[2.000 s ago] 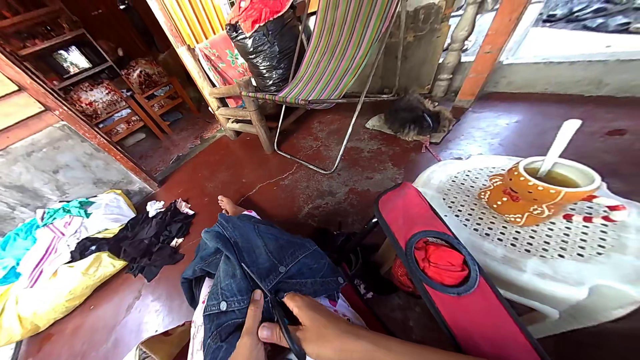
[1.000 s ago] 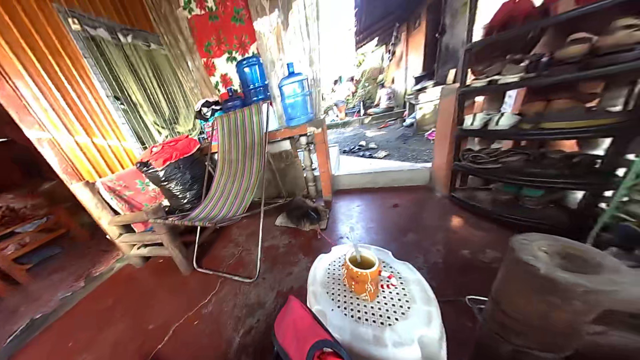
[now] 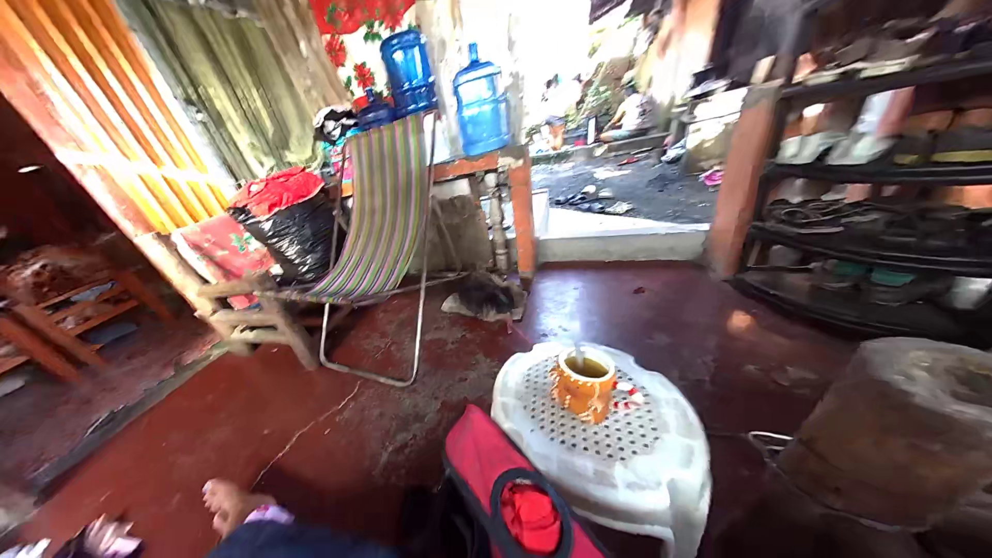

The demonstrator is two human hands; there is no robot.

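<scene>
Neither my left hand nor my right hand shows in the head view. At the bottom edge lies a strip of dark blue denim [image 3: 302,540], beside my bare foot [image 3: 229,504]. An orange mug [image 3: 583,387] with a red-and-white striped handle holds a brownish liquid and a pale spoon. It stands on a white plastic stool [image 3: 682,434] with a perforated top. A red fabric case with black trim [image 3: 484,449] leans up near the stool, red cloth [image 3: 531,515] showing through its round opening.
A striped folding chair [image 3: 387,209] stands ahead, by a black plastic bag [image 3: 298,240]. Blue water jugs [image 3: 480,105] sit on a ledge. A small dark furry animal [image 3: 484,297] lies near the doorway sill [image 3: 624,246]. At right are a shoe rack [image 3: 876,170] and a round stump-like block [image 3: 876,434].
Two seconds ago both hands were at the denim with a dark tool; now they are out of view. The view has swung up and to the right, bringing in the doorway and shoe rack.
</scene>
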